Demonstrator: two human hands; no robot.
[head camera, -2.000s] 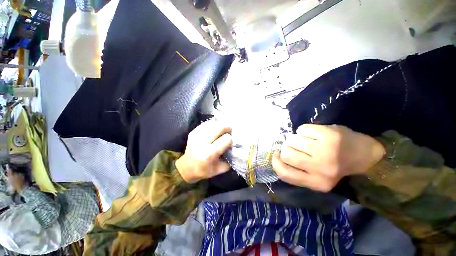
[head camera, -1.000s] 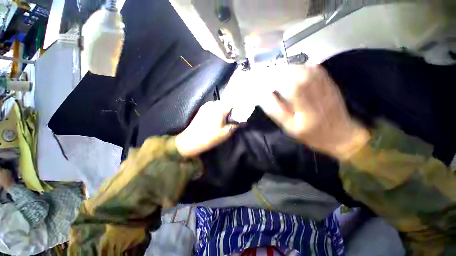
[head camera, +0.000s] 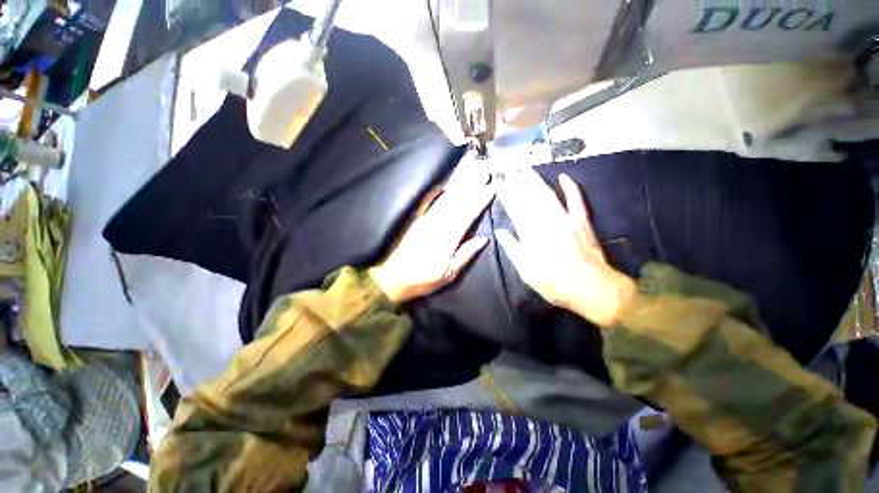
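A dark denim garment (head camera: 332, 217) lies across the machine table, dark side up, with a pale grey underside at the left corner and near my lap. A seam line (head camera: 497, 265) runs between my hands towards the presser foot (head camera: 477, 144) of the white sewing machine (head camera: 569, 48). My left hand (head camera: 439, 241) lies flat on the cloth left of the seam. My right hand (head camera: 559, 246) lies flat right of it, fingers spread. Both sets of fingertips are close below the needle area, where glare hides detail. Short yellow stitches (head camera: 378, 139) show on the cloth.
A machine lamp (head camera: 286, 91) hangs over the upper left of the cloth. The table's white top (head camera: 217, 82) shows behind it. Yellow-green cloth (head camera: 40, 289) hangs at the far left, above a grey checked heap (head camera: 101, 419). A striped apron (head camera: 501, 448) covers my lap.
The pale, yellow-stitched part my hands held is turned under, and the dark side now faces up. My right hand has come down flat beside the seam. My left hand has opened flat on the cloth.
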